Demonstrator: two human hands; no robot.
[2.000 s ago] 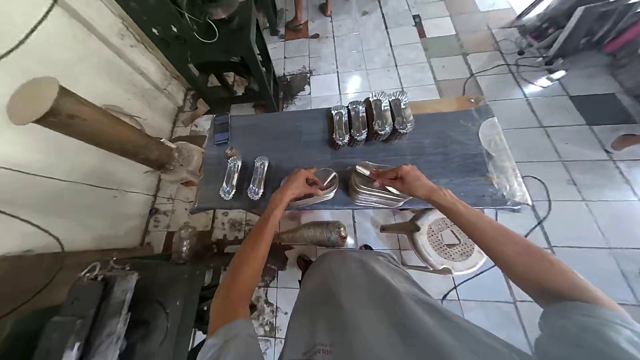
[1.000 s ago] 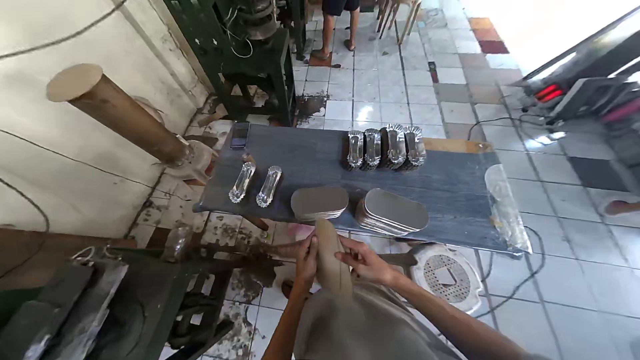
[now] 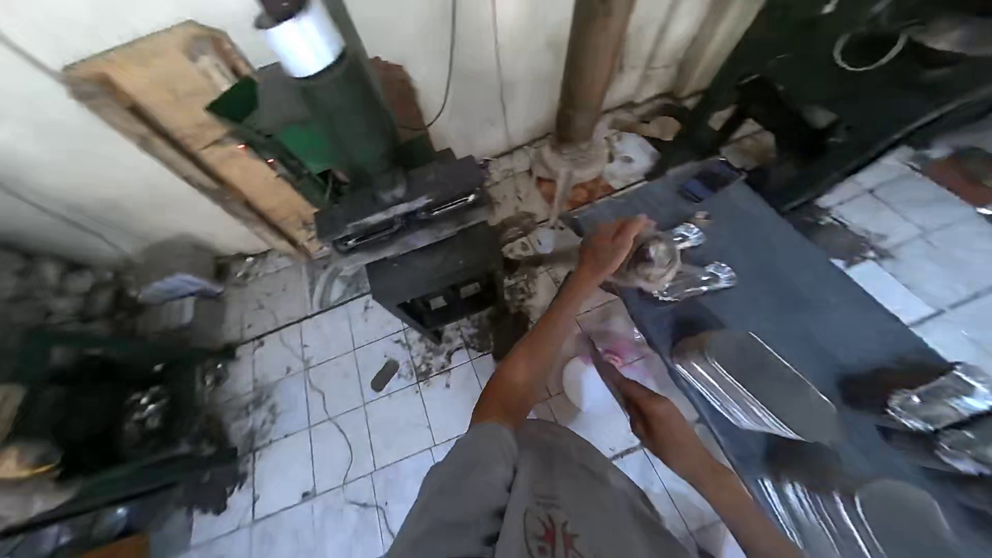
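Observation:
My left hand (image 3: 612, 249) is at the near side of a blurred, round-topped object (image 3: 655, 260) by the table's edge; whether its fingers grip it is unclear. Just beyond are two silvery, fluted elongated pieces (image 3: 696, 280). My right hand (image 3: 659, 422) holds a thin flat piece (image 3: 608, 373), seen nearly edge-on, beside the table. On the dark table (image 3: 806, 287), to the right, lie a stack of grey, round-ended flat pieces (image 3: 756, 384) and a second such stack (image 3: 891, 515). More silvery fluted pieces (image 3: 942, 397) are at the right edge.
A dark green machine (image 3: 333, 132) on a black stand (image 3: 438, 279) is at the left front. A thick brown post (image 3: 593, 70) rises behind the table's far corner. A cable (image 3: 341, 438) crosses the tiled floor. A dark phone-like object (image 3: 709, 180) lies on the table.
The view has swung far to the left. One second ago both hands held a flat, round-ended piece together; now they are apart, the left by the round-topped object.

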